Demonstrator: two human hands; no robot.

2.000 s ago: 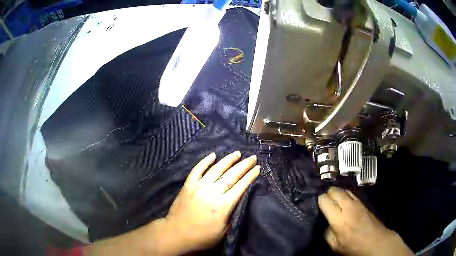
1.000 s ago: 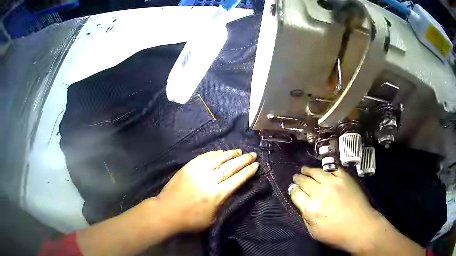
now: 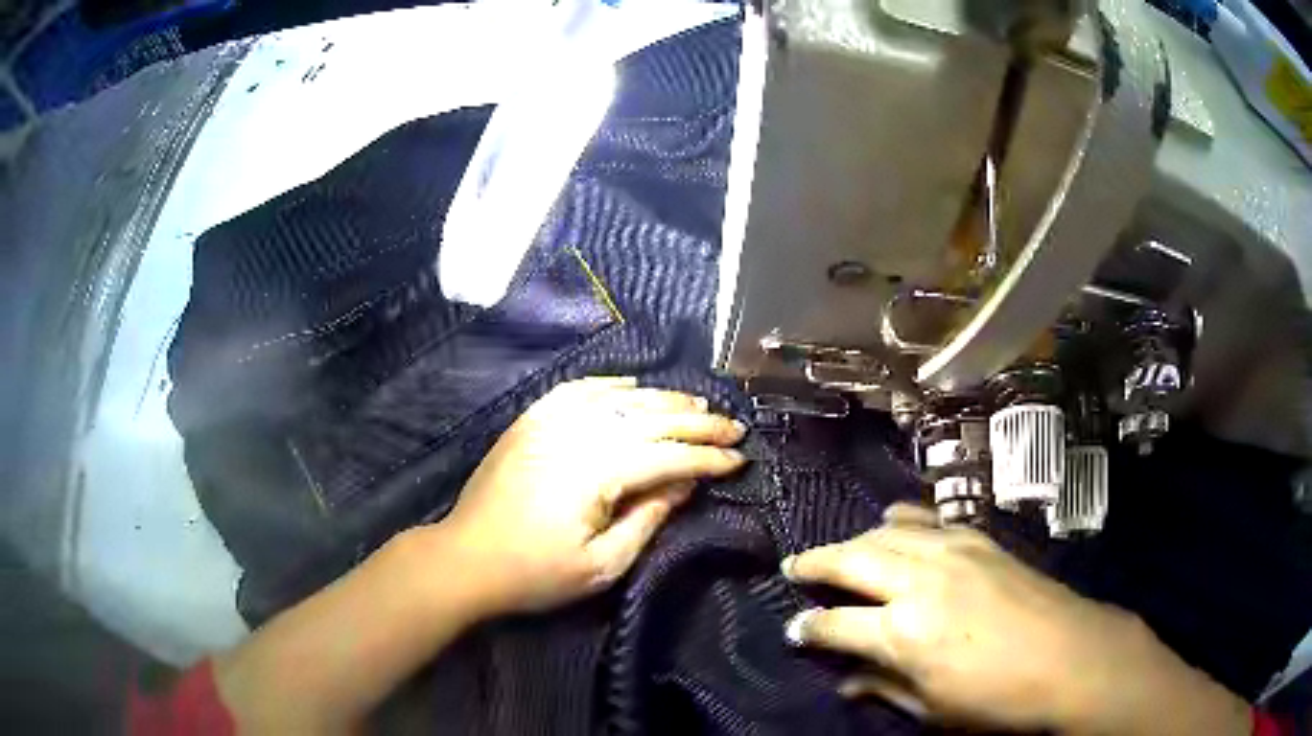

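Note:
The dark ribbed garment is spread under the sewing machine head. Its seam runs towards me from the presser foot, a small dark metal piece below the head. My left hand lies on the cloth left of the seam, with fingertips beside the foot and the thumb tucked under. My right hand is on the cloth right of the seam, below the tension knobs, with fingertips near the seam. The cloth between the hands is bunched in folds. The needle cannot be made out.
The white lamp hangs over the garment, left of the head. Two ribbed tension knobs stick out above my right hand. The white table edge curves at the left. Blue crates are at the top left.
The garment has shifted and its far yellow motif no longer shows. My left hand has bent its fingers beside the foot. My right hand first moved up, then back down and left towards the seam.

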